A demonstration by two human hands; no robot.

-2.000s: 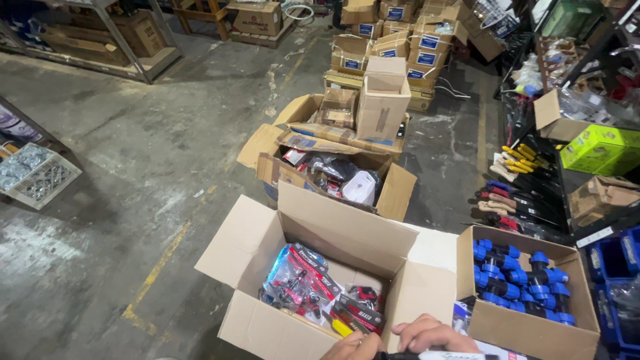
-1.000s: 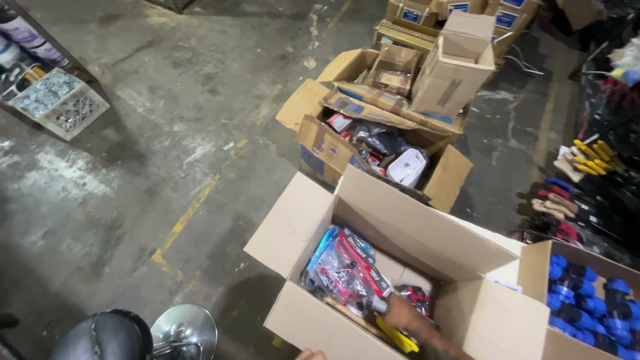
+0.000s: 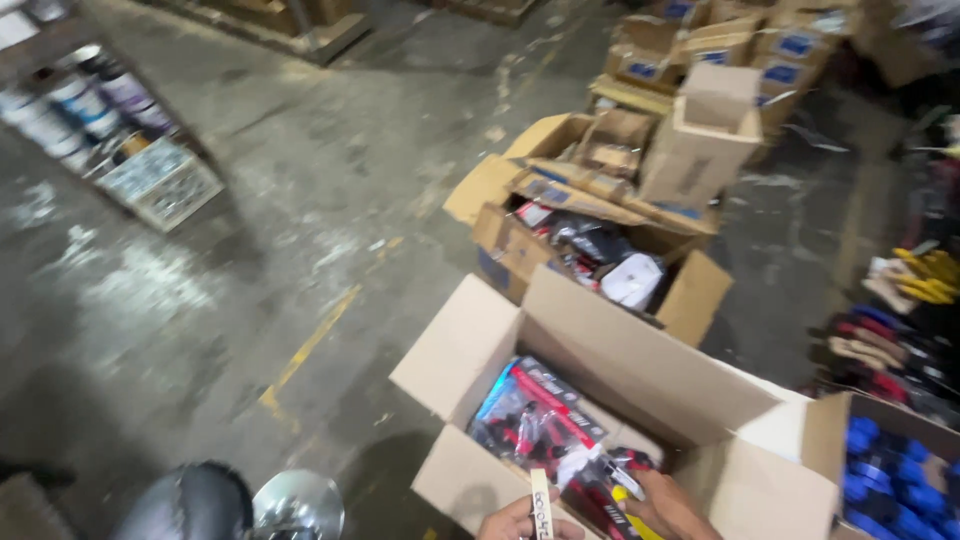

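My left hand (image 3: 517, 519) is at the bottom edge, in front of the near flap of an open cardboard box (image 3: 457, 352); its fingers are closed on a narrow pale strip with writing (image 3: 540, 502). Inside the box my right hand (image 3: 660, 499) reaches in at the lower right. Its fingers are around the end of a metal tool (image 3: 621, 478), whose kind is blurred. Beside that hand lies a yellow item (image 3: 637, 525). Plastic-packed tools (image 3: 525, 431) with red and black parts and printed cards fill the left half of the box.
Behind stands an open carton of mixed packages (image 3: 510, 247), then stacked cartons (image 3: 697, 150). A box of blue fittings (image 3: 825, 442) is at right, near piled gloves (image 3: 930, 277). A black rounded seat (image 3: 187, 502) and a round shiny object (image 3: 298, 506) are lower left. A crate (image 3: 161, 184) sits farther left.
My left hand has come further into view, with the pale strip showing in it. My right hand remains inside the box, where it was one second ago.
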